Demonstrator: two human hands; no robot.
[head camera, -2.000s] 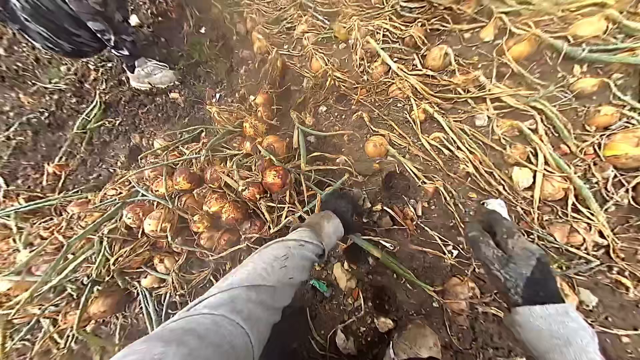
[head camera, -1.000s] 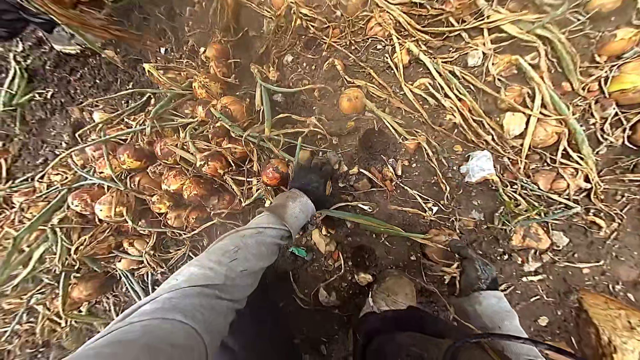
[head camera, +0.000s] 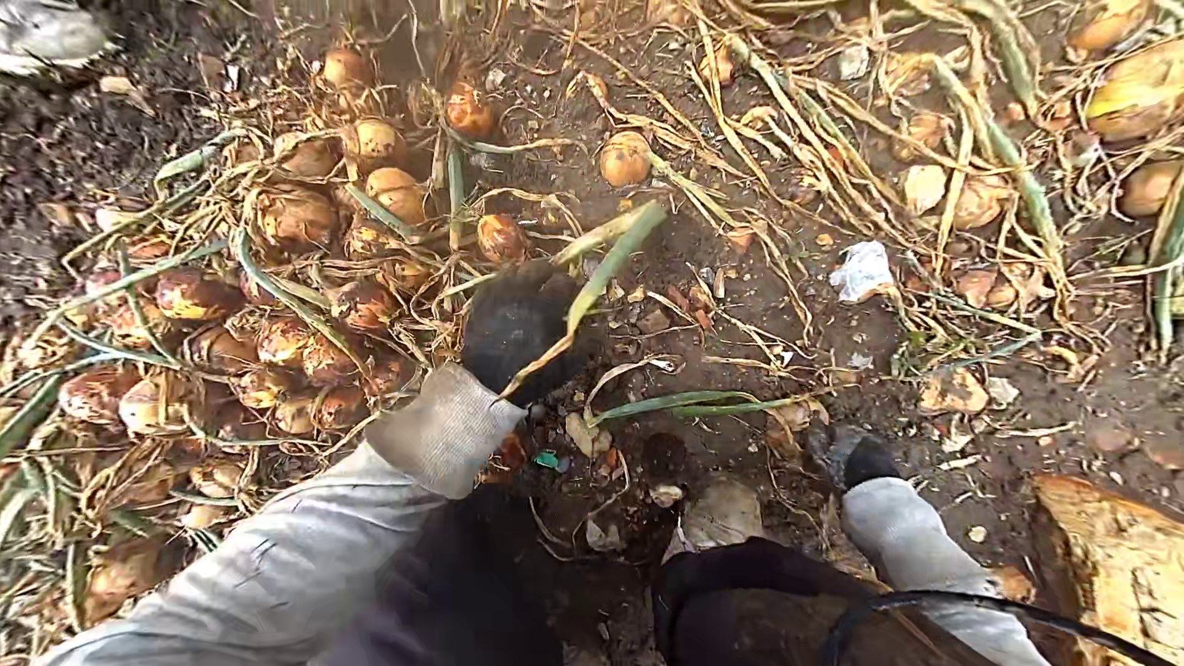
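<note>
My left hand (head camera: 523, 328), in a dark glove with a light grey sleeve, is low over the soil at the right edge of a heap of onions (head camera: 287, 342). A green and yellow onion stalk (head camera: 615, 264) crosses over the glove; its fingers and anything within them are hidden. A small reddish onion (head camera: 500, 238) lies just beyond it. My right hand (head camera: 851, 455), also gloved, is down at the ground beside a pale brown onion (head camera: 791, 416) with a green top (head camera: 689, 402). Its fingers are blurred, and its grip is unclear.
A single onion (head camera: 625, 159) lies on the soil ahead. Dry stalks with more onions (head camera: 980, 199) spread across the right. A white scrap (head camera: 862, 271) and a pale wooden block (head camera: 1110, 555) are at the right. A shoe (head camera: 46, 32) shows at the upper left.
My right hand has moved from the right side inward and down, near the green-topped onion. An onion stalk now lies across my left glove. The view has shifted closer to the ground.
</note>
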